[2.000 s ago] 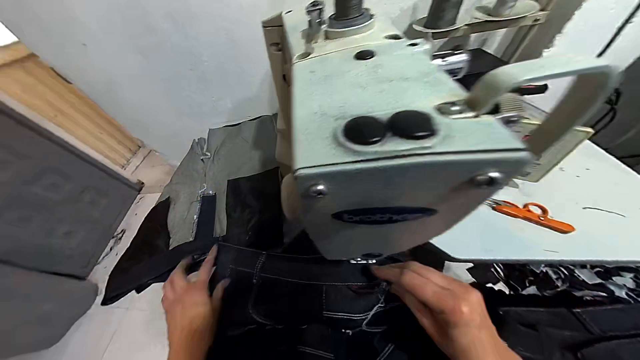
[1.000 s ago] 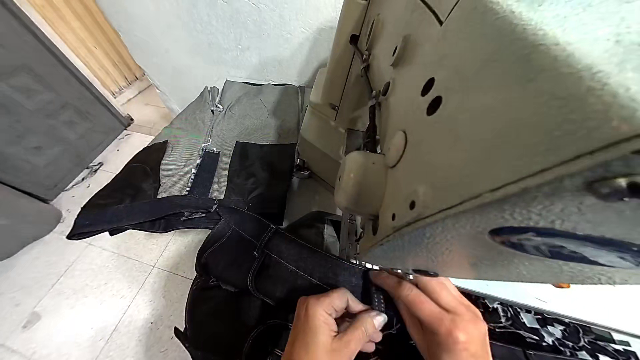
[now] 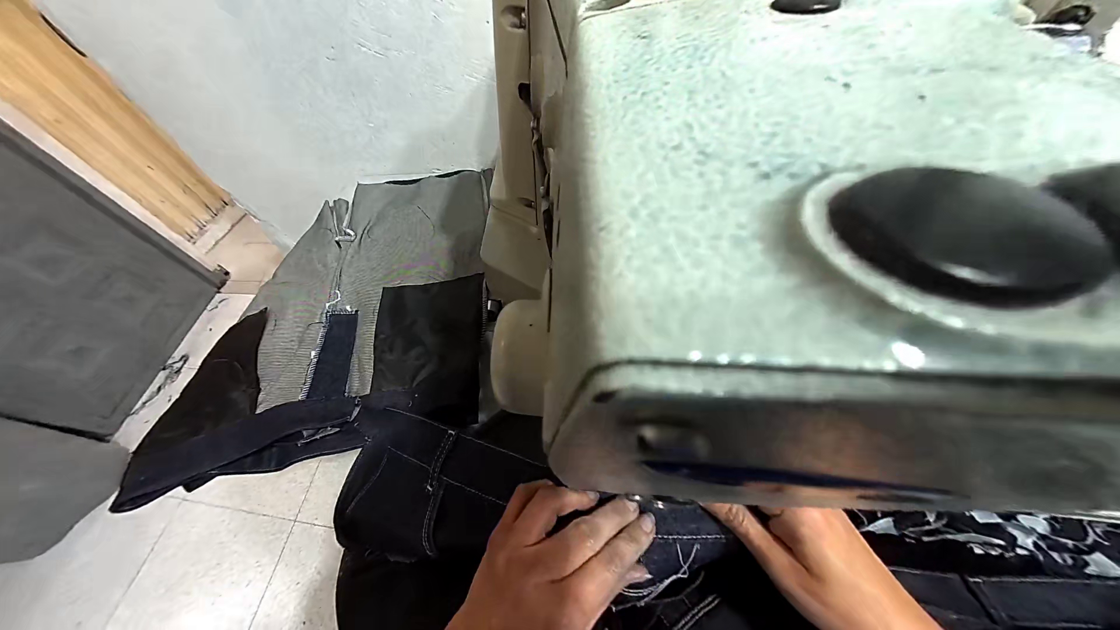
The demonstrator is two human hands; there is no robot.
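Dark denim trousers (image 3: 394, 499) with pale stitching lie at the front of a Brother industrial sewing machine (image 3: 700, 262), the waistband running under its head. My left hand (image 3: 569, 551) presses its fingers on the waistband just below the machine head. To its right, my right hand (image 3: 814, 560) rests on the same denim, its fingertips partly hidden by the machine. Loose white threads (image 3: 674, 573) hang from the cloth between the hands. The needle and presser foot are hidden.
Finished denim with grey lining (image 3: 411, 227) hangs off the left side of the machine. A grey cabinet (image 3: 96, 289) and a tiled floor (image 3: 227, 542) are at the left. Fabric scraps (image 3: 1006, 534) lie at the right, behind more dark denim (image 3: 1041, 599).
My left hand has gone from pinching near the right hand to lying on the waistband, further from it. The view has shifted closely over the machine head.
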